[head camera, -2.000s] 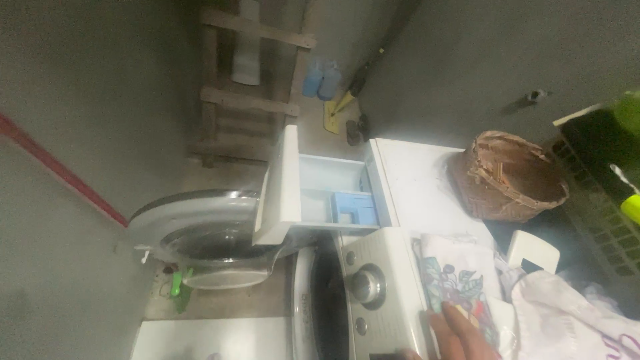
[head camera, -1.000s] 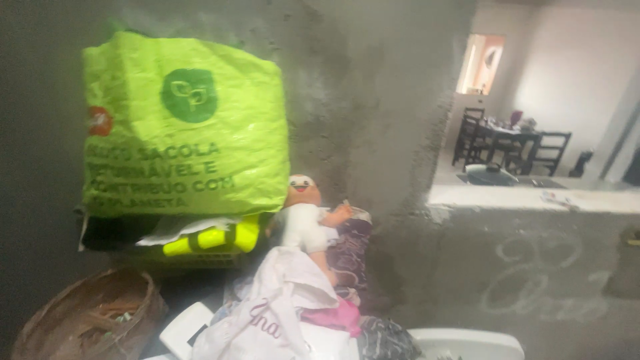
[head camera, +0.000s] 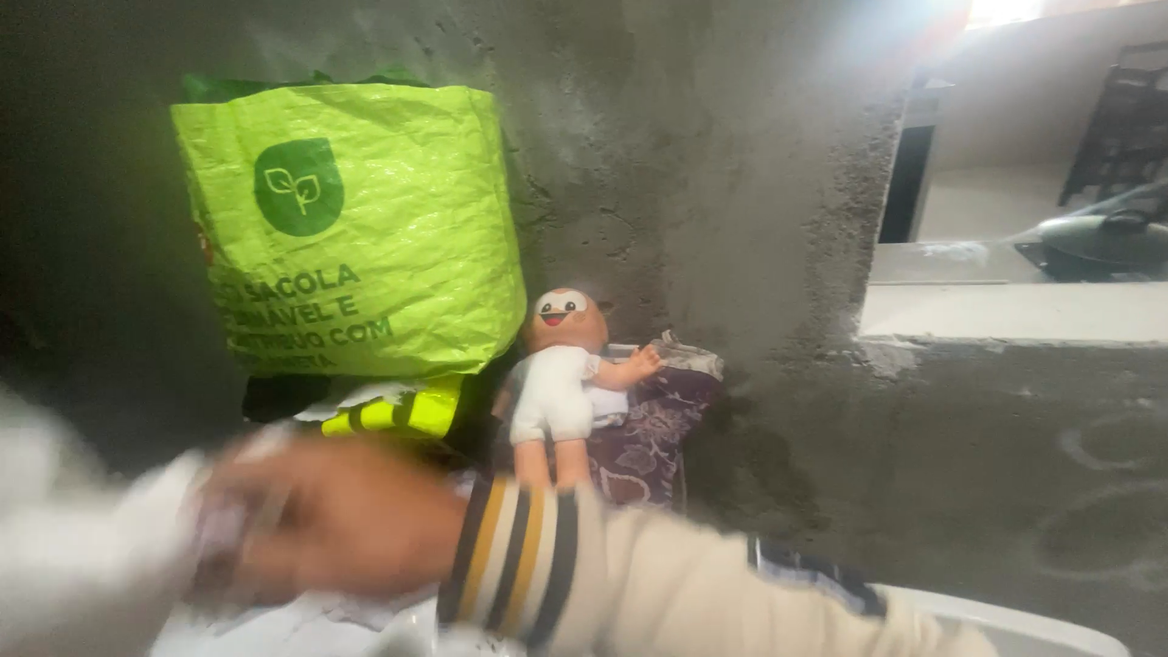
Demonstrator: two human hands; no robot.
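Note:
My right hand [head camera: 338, 525], blurred by motion, reaches across the lower left from a cream sleeve with a striped cuff. Its fingers are closed on a white cloth [head camera: 82, 538], which trails off to the left. Behind the wrist, a doll in a white suit [head camera: 553, 392] leans upright against a purple patterned fabric [head camera: 639, 452]. Above the hand stands a lime-green reusable bag [head camera: 420, 210] with a leaf emblem and writing. My left hand is not in view.
A rough grey wall [head camera: 693, 228] rises behind. At the right, a wall opening has a white ledge [head camera: 1013, 313], with a lidded pan [head camera: 1109, 242] beyond it. The rim of a white container [head camera: 1013, 620] shows at the lower right.
The view has swung from the washing machine to the wall. Since one second ago, my right hand has come into view with white cloth in it.

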